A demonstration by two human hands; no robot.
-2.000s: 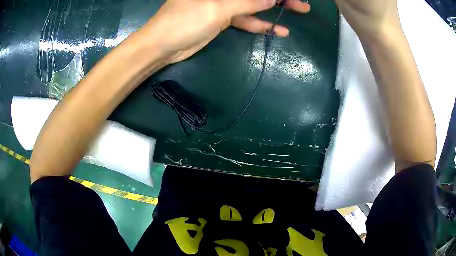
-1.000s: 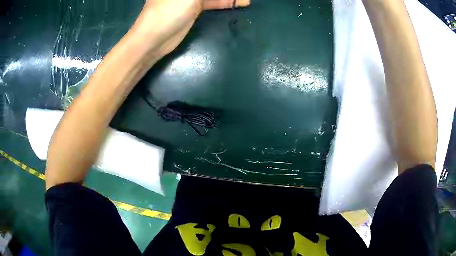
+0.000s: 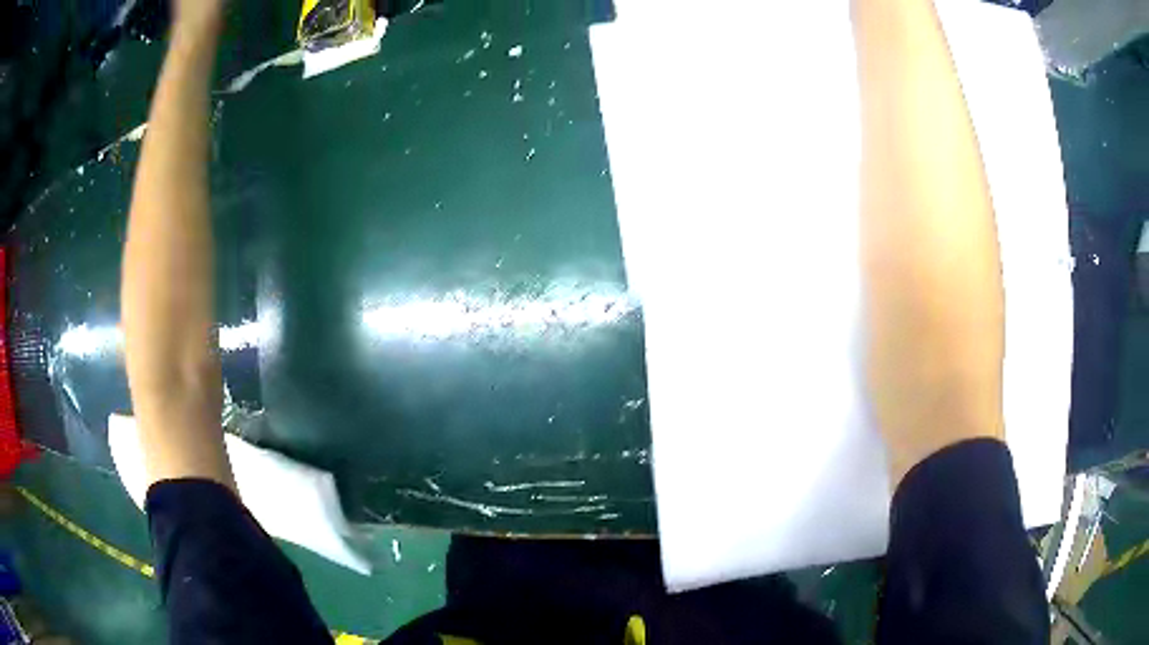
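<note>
Both my hands are out of the picture past the top edge. My left forearm [image 3: 170, 290] reaches up at the left, cut off near the wrist. My right forearm [image 3: 932, 252] reaches up over a large white foam sheet [image 3: 743, 290] at the right. The foam sheet lies flat on the glossy dark green mat [image 3: 466, 202]. What the hands hold, if anything, is hidden.
A smaller white foam pad [image 3: 284, 498] lies at the near left edge, by my left forearm. A yellow-and-black item [image 3: 337, 22] with a white piece is at the far edge. Something red [image 3: 10, 378] shows at the far left. Yellow-marked floor lies below.
The view has shifted. Both hands have left the picture at the top, and my left forearm is farther left and more upright. The black cord bundle is no longer visible. The yellow-and-black item has appeared.
</note>
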